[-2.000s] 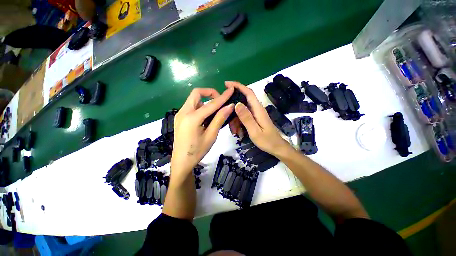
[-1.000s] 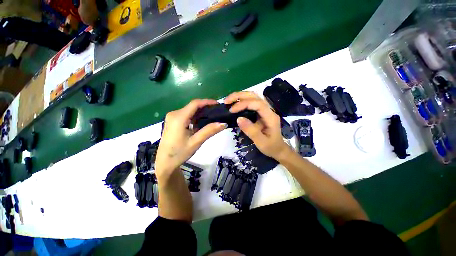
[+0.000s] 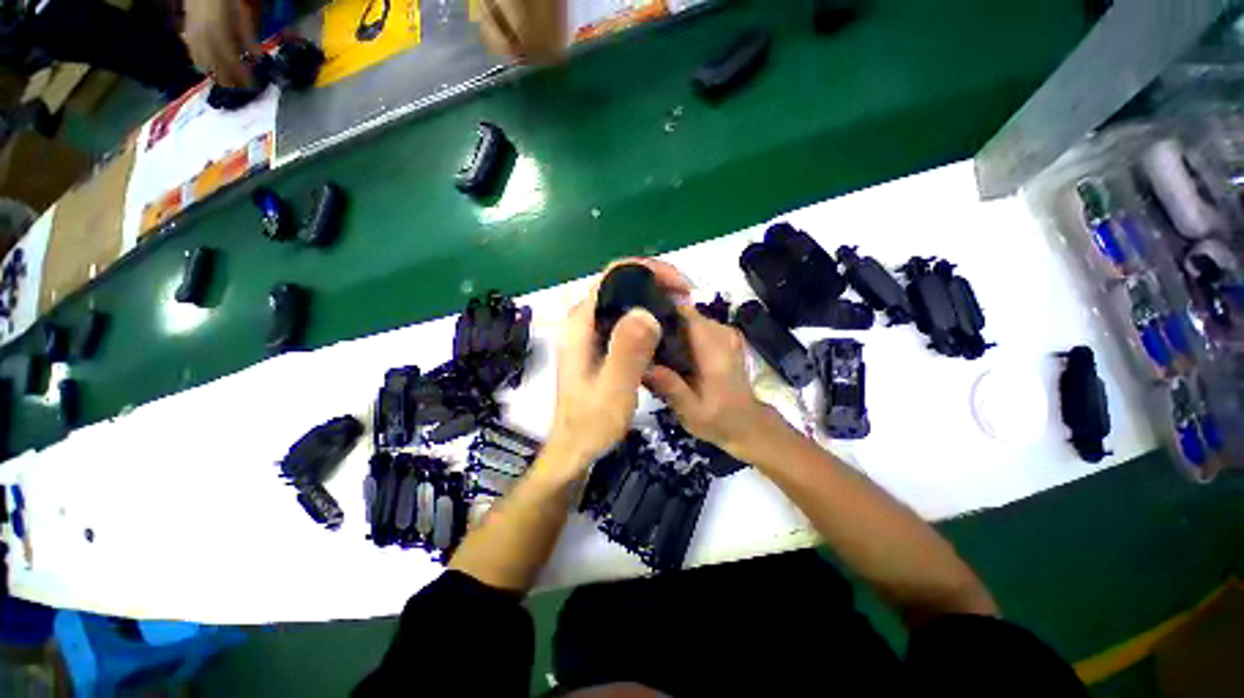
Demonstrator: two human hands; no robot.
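A palm-sized black unit (image 3: 630, 289) is held between both hands over the back edge of the white bench. My left hand (image 3: 598, 375) grips it from the left, its thumb lying on the unit. My right hand (image 3: 712, 375) grips its right and lower side. The fingers hide much of the unit. Black housing covers (image 3: 652, 502) lie side by side in a row below the hands. More black covers (image 3: 413, 502) lie in a row at the left, and another group (image 3: 491, 334) lies behind them.
A green conveyor belt (image 3: 396, 259) carries spaced black units. Bulkier black parts (image 3: 794, 277) lie right of the hands. A grey post (image 3: 1078, 102), a clear blister tray (image 3: 1160, 307) and a pale ring (image 3: 1010, 404) are at the right. Another person's hand (image 3: 523, 25) is across the belt.
The held unit has turned from lying crosswise to more upright, and my left hand has moved right. Units on the belt have shifted right. Another person's hand has appeared at the top.
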